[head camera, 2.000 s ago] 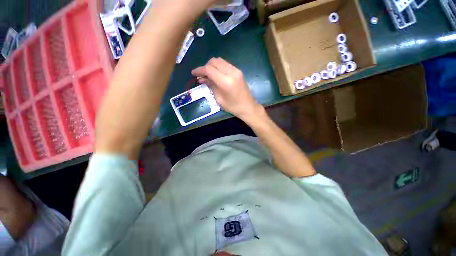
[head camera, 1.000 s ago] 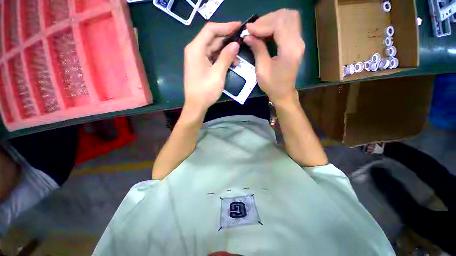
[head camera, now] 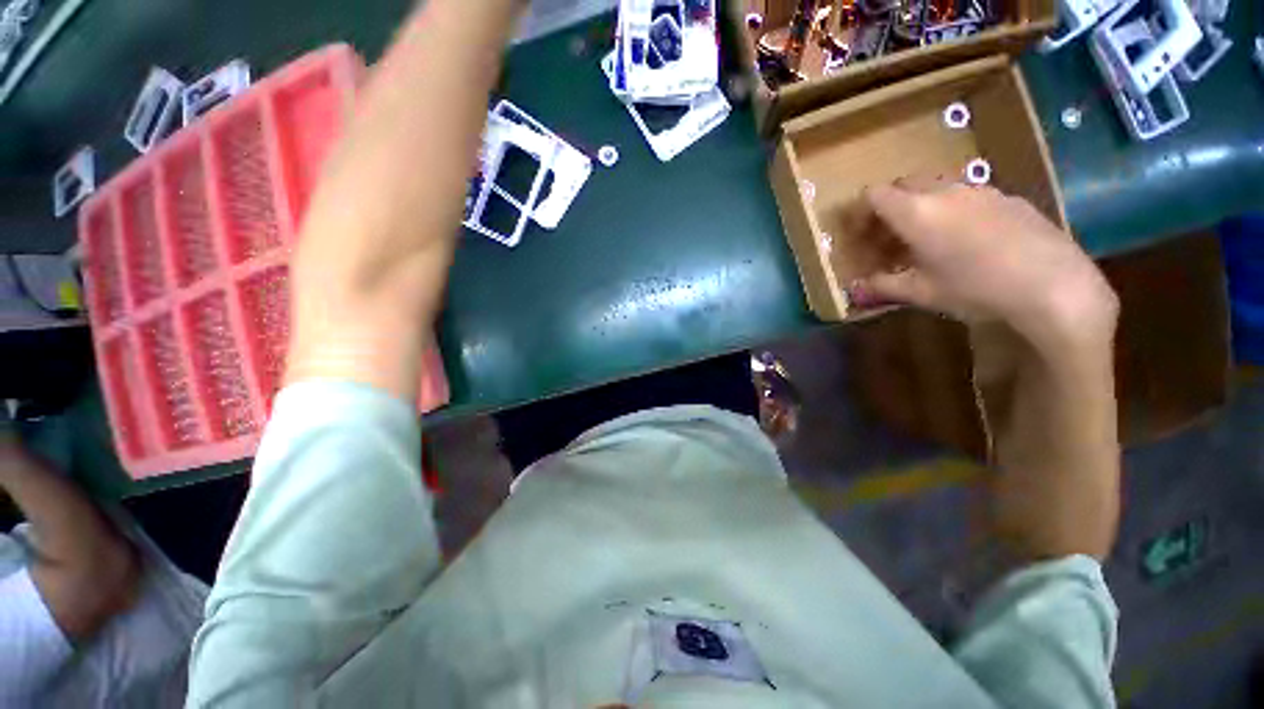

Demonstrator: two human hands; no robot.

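My right hand (head camera: 970,249) reaches into the shallow cardboard ring box (head camera: 811,284), its thumb and fingers bent low near the left front corner. Whether a ring is between the fingertips cannot be told. A white ring (head camera: 957,117) lies near the box's back wall and another (head camera: 979,171) just beyond my hand. A few more show at the left wall; others may be hidden under the hand. My left forearm stretches up past the top edge, so my left hand is out of the picture.
A pink compartment tray (head camera: 430,374) is at left, partly behind my left arm. White frames (head camera: 665,49) lie in piles at the back and far right. A carton of dark and copper-coloured pieces (head camera: 887,35) stands behind the ring box. A neighbouring person's arm shows lower left.
My hands have parted from the dark part they held together. My right hand has moved right into the ring box, my left arm up and away. The white frame at the bench's front is gone.
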